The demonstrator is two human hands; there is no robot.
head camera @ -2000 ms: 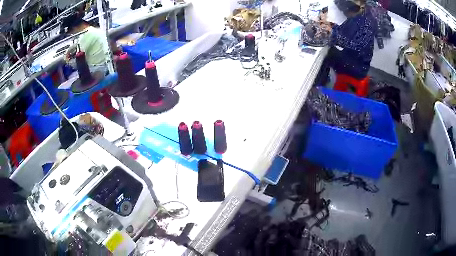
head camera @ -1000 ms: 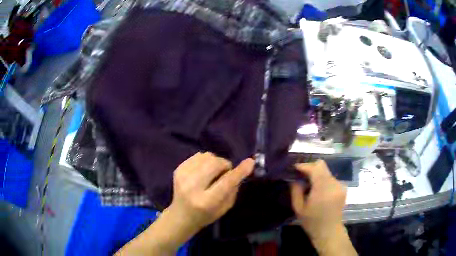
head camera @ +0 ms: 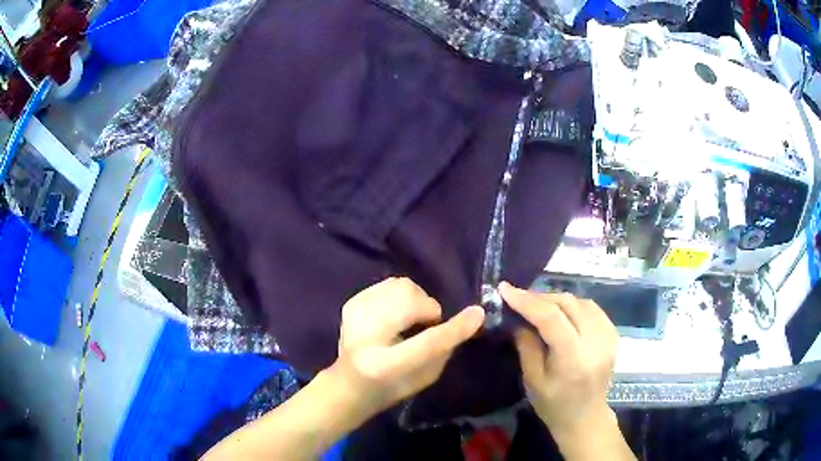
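A dark plum jacket with grey plaid parts lies spread in front of me, left of the overlock machine. A narrow plaid seam strip runs down its plum inside. My left hand pinches the jacket at the lower end of the strip, thumb and index finger on its left side. My right hand pinches the same spot from the right, its fingertips close to the left ones. A pinkish light glows at the machine's needle area, beside the cloth. The cloth hides part of the machine table.
Blue bins stand on the floor at the lower left and far left. Yellow-black tape crosses the floor. Maroon cloth lies at the upper left. Dark scraps lie on the table at right.
The view has swung from the side table to the jacket, then shifted slightly. Since one second ago, my right hand has moved in to the strip beside my left fingertips.
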